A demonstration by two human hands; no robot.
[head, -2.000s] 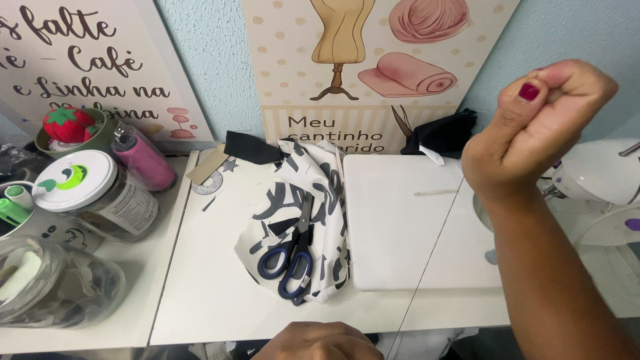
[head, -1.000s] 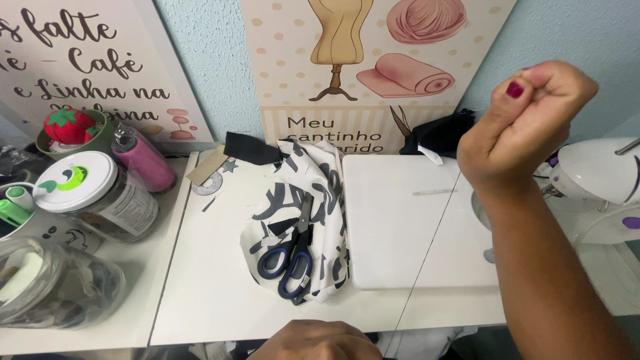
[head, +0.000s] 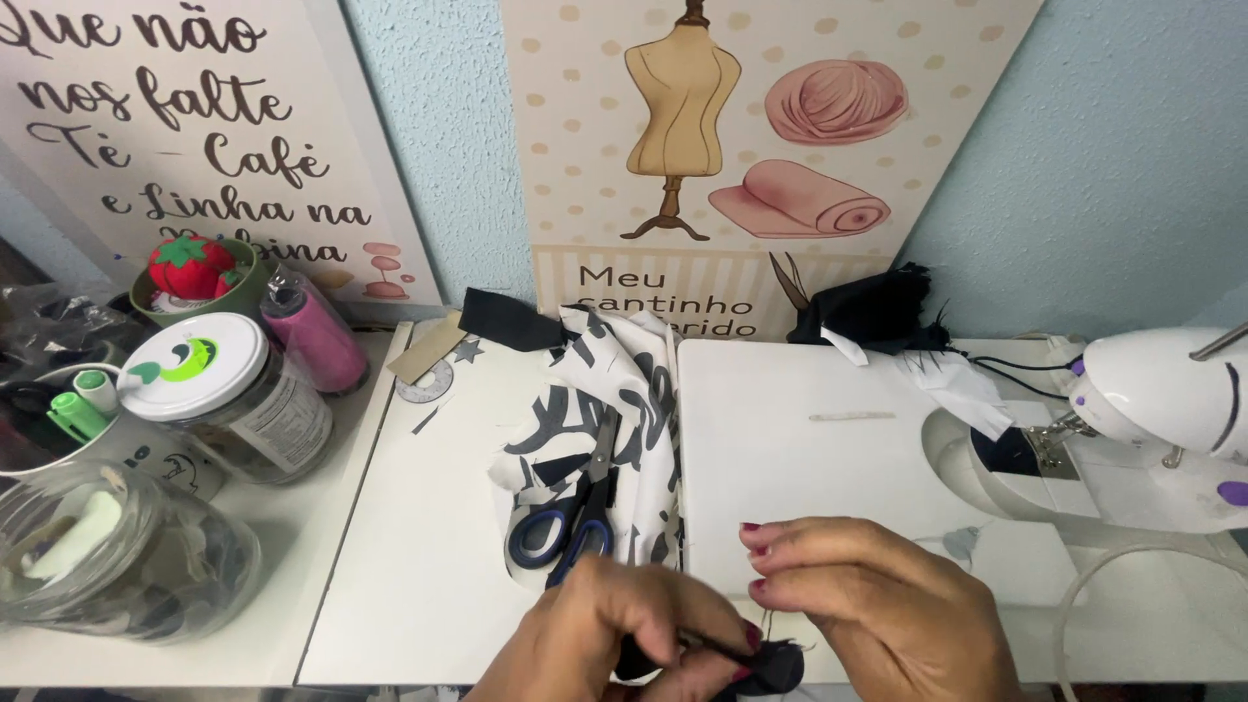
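My left hand is at the bottom centre, its fingers closed on a small piece of black fabric. Just right of it is my right hand, fingers curved over the fabric's frayed edge, where a thin thread shows; whether it pinches the thread, I cannot tell. Scissors with dark blue handles lie beyond my left hand on crumpled white cloth with a black print. On the right, the white sewing machine has dark and white fabric under its presser foot.
Glass jars, a mug of pens, pink thread and a tomato pincushion stand at left. Black scraps lie against the wall behind the white extension table. Two illustrated signs lean there.
My right hand, raised as a fist before, has come down beside my left hand. My left hand has risen further into view, and the black fabric now shows in it.
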